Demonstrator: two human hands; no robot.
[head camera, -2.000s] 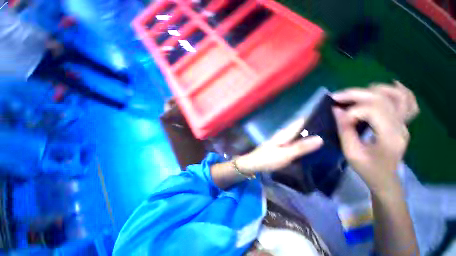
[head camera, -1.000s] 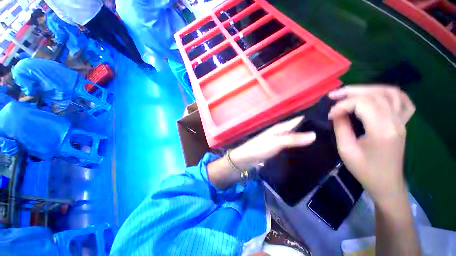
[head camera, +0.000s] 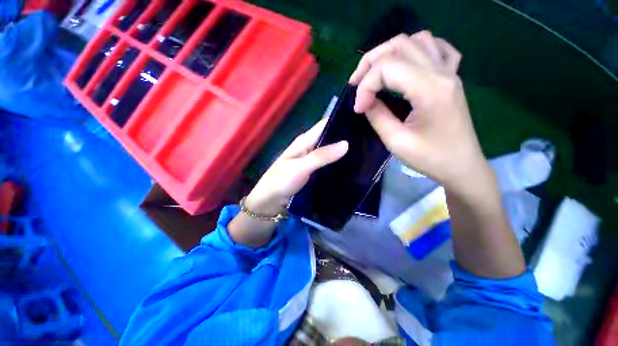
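A glossy black phone-like slab (head camera: 332, 182) is tilted above the pale mat. My left hand (head camera: 288, 172), with a bracelet at the wrist, holds its left side, thumb on the glossy face. My right hand (head camera: 420, 108) has its fingertips pinched at the slab's upper end; whether they grip the slab or a thin film on it cannot be told. Another black slab (head camera: 369, 201) shows partly from under the first. A white, yellow and blue squeegee card (head camera: 423, 221) lies right of the slabs, beside my right forearm.
Stacked red trays (head camera: 203, 189) stand at left; the top one holds black phones in several pockets. A brown carton (head camera: 169, 217) is below them. A white film stack (head camera: 568, 249) and a translucent bottle (head camera: 525, 164) lie at right. A person in blue (head camera: 40, 64) is at upper left.
The view has turned, so the trays and hands appear further left. The held slab is now raised and tilted between both hands. The squeegee card, bottle and film stack are now clearly visible.
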